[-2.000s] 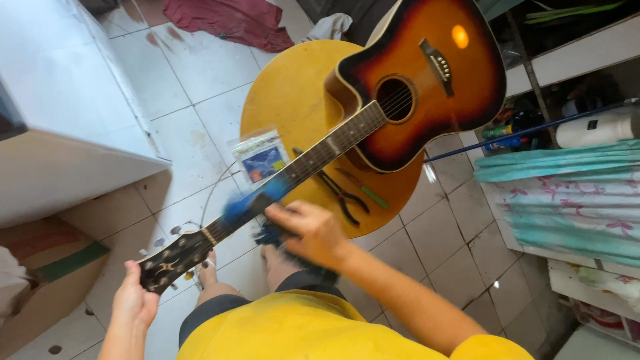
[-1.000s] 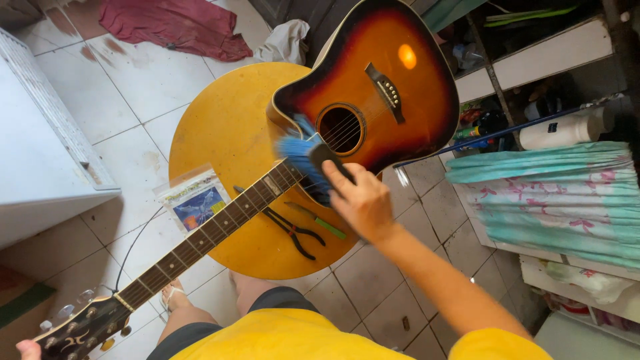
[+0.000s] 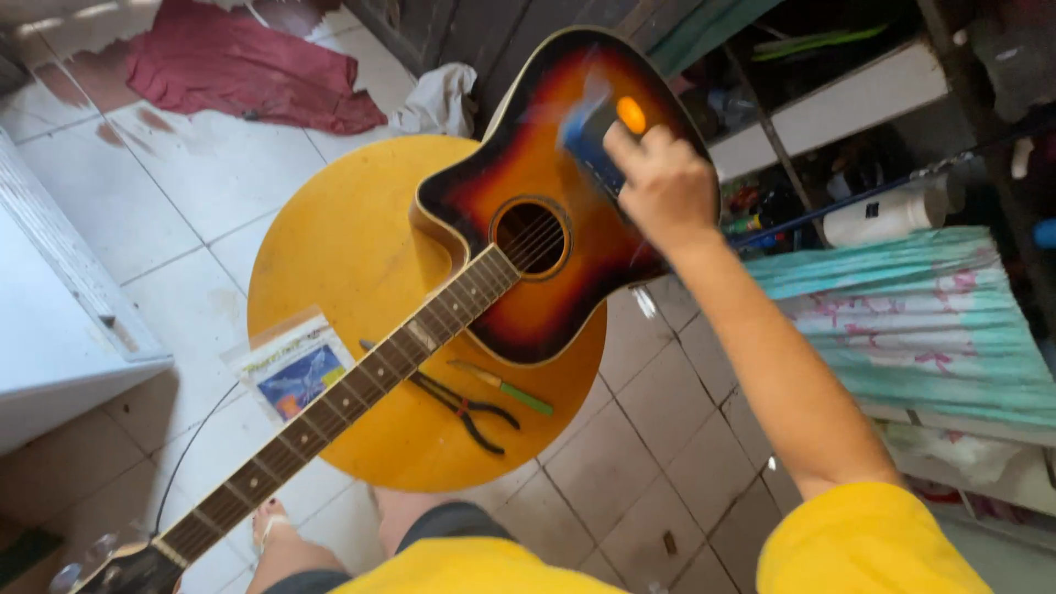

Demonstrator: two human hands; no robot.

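Observation:
A sunburst acoustic guitar (image 3: 528,305) lies with its body over a round yellow table (image 3: 346,223), its neck slanting down to the lower left. My right hand (image 3: 672,186) grips a blue-bristled brush (image 3: 590,140), blurred, over the upper part of the guitar's top near the bridge, which the hand hides. My left hand is out of the frame. Below the neck, black-handled pliers (image 3: 466,408) and a small green-handled tool (image 3: 524,398) rest on the table. A plastic packet with a printed picture (image 3: 301,371) lies partly under the neck.
A white cabinet or appliance (image 3: 66,305) stands at the left. Maroon cloth (image 3: 247,70) and a whitish cloth (image 3: 437,99) lie on the tiled floor beyond the table. At the right are shelves with a teal flowered curtain (image 3: 907,322) and a white container (image 3: 883,213). A thin dark cable hangs by the headstock.
My right hand has moved the brush from the neck, past the soundhole, to the upper part of the guitar's body. My left hand, earlier at the headstock, has gone out of view.

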